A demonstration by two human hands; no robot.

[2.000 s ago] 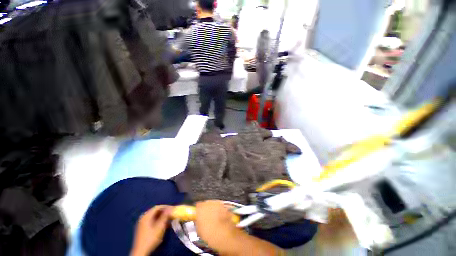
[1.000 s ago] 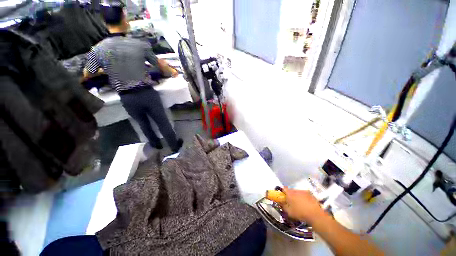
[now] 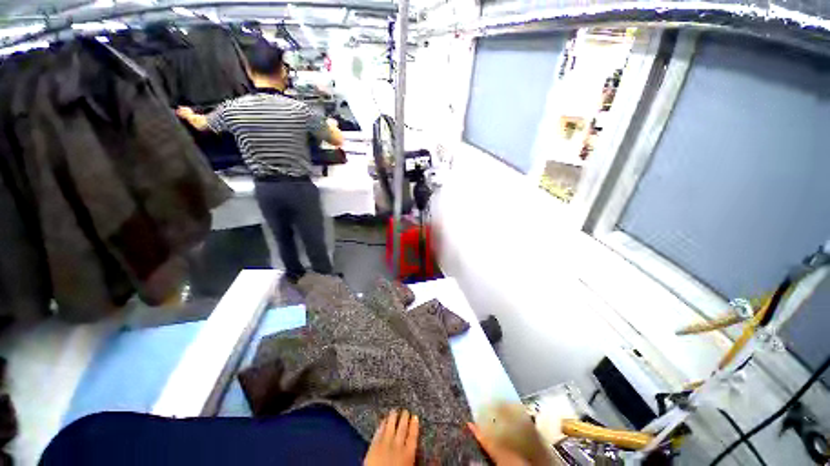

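Note:
The speckled brown-grey tweed jacket [image 3: 364,355] lies rumpled across the pressing table, partly on the dark navy padded board [image 3: 209,441]. My left hand [image 3: 394,439] rests on the jacket's near part, fingers extended and cut off by the bottom edge. My right hand [image 3: 496,446] is at the jacket's near right edge, blurred and partly cut off; whether it grips the cloth cannot be told. The steam iron [image 3: 605,434] with its yellow-tan handle stands at the lower right, away from both hands.
A white raised bar [image 3: 218,346] crosses the blue table cover [image 3: 132,369] on the left. Dark jackets [image 3: 100,182] hang on a rail at the left. A person in a striped shirt [image 3: 271,136] works beyond the table. A black hose [image 3: 774,414] curves at the right.
My right hand has let go of the iron and moved left to the jacket. My left hand has come into view on the cloth. The jacket's near part has shifted, showing more navy board.

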